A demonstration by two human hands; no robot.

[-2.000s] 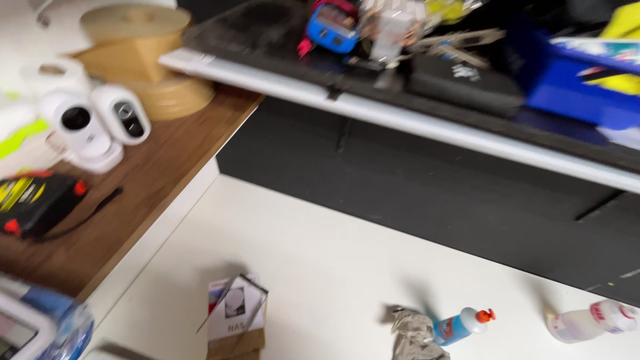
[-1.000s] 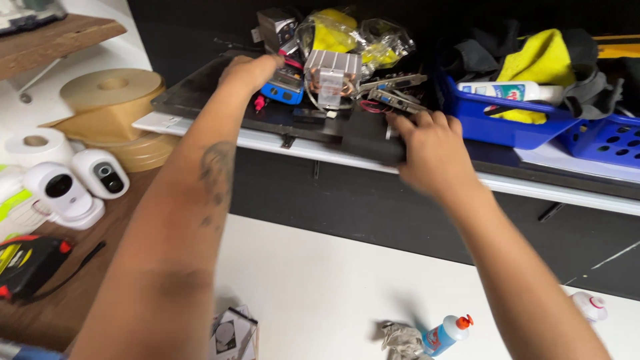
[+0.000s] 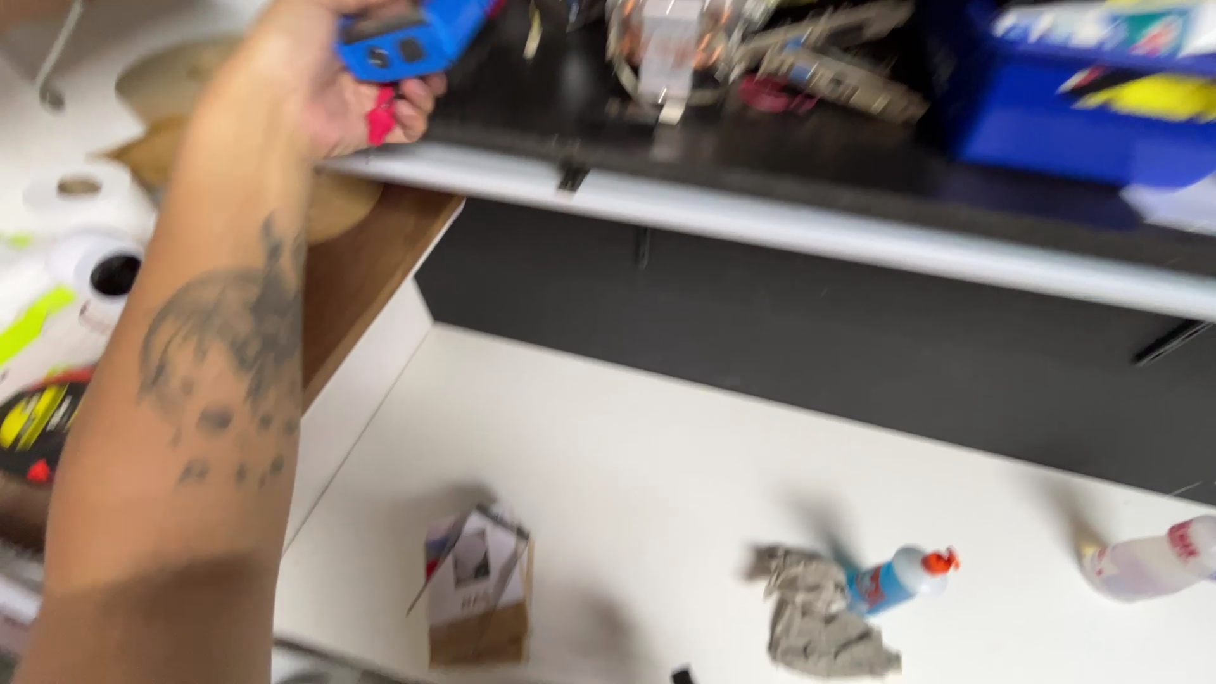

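At the upper left, my left hand (image 3: 347, 100) is closed around a blue handheld device (image 3: 408, 43) with dark buttons; something pink-red (image 3: 382, 116) hangs from it between the fingers. The hand is over the front left corner of the black shelf (image 3: 532, 123). To its right on the shelf lie a metal heatsink with copper pipes (image 3: 670, 47) and grey metal brackets (image 3: 841, 76). My right hand is out of view. The picture is blurred, so the device's exact kind cannot be told.
A blue plastic basket (image 3: 1026, 123) holds a white bottle and yellow items. Paper tape rolls (image 3: 337, 204), a white camera (image 3: 100, 271) and a tape measure (image 3: 43, 418) lie at left. Below stand a small box (image 3: 478, 589), a crumpled grey cloth (image 3: 817, 617), a blue-labelled bottle (image 3: 888, 581) and another bottle (image 3: 1145, 560).
My left hand has lifted the blue device off the shelf and moved to the shelf's left corner. My right hand, at the dark box on the shelf a second ago, has left the view.
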